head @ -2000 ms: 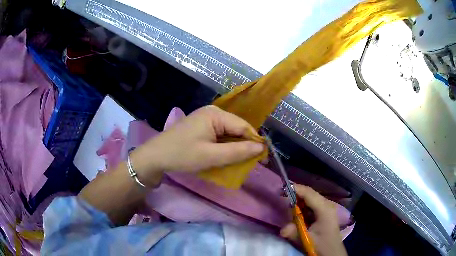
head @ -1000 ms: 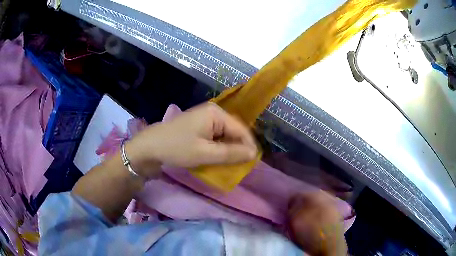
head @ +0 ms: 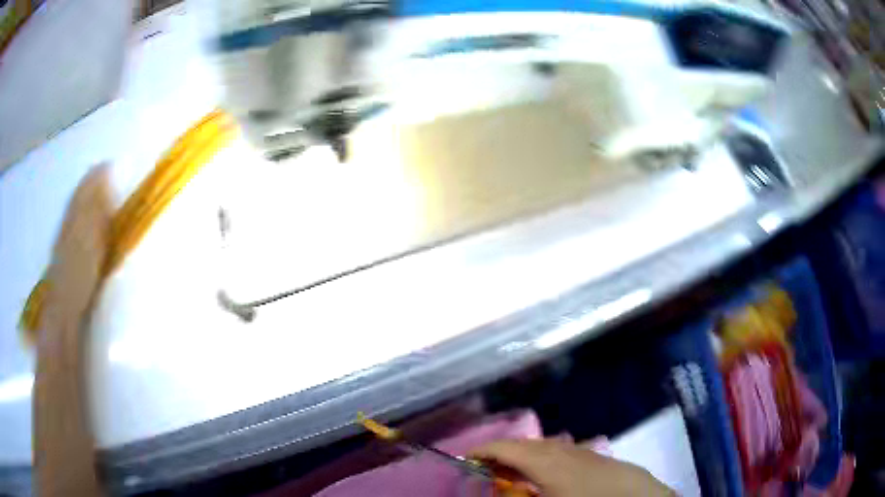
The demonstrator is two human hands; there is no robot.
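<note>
The mustard strip (head: pixel 170 180) lies on the white table at the left, running down from the sewing machine head (head: pixel 301 78). My left hand (head: pixel 85 218) is blurred and reaches across the strip; mustard cloth shows on both sides of it, and its grip is unclear. My right hand (head: pixel 558 464) is at the bottom, holding the scissors (head: pixel 451 458) by their orange handles, blades pointing left. A small mustard piece (head: pixel 378 427) shows at the blade tips. Pink cloth (head: pixel 437 478) lies below the table edge, partly hidden by the scissors.
The table's grey front edge (head: pixel 427 372) curves across the view. A thin metal rod (head: pixel 388 260) lies along the tabletop. At the lower right are a white board (head: pixel 660 448) and a blue crate (head: pixel 820 359) with pink and mustard cloth inside.
The view has swung right to the machine. My left hand has moved from the cut end over the lap to the mustard strip on the table. My right hand still has the scissors.
</note>
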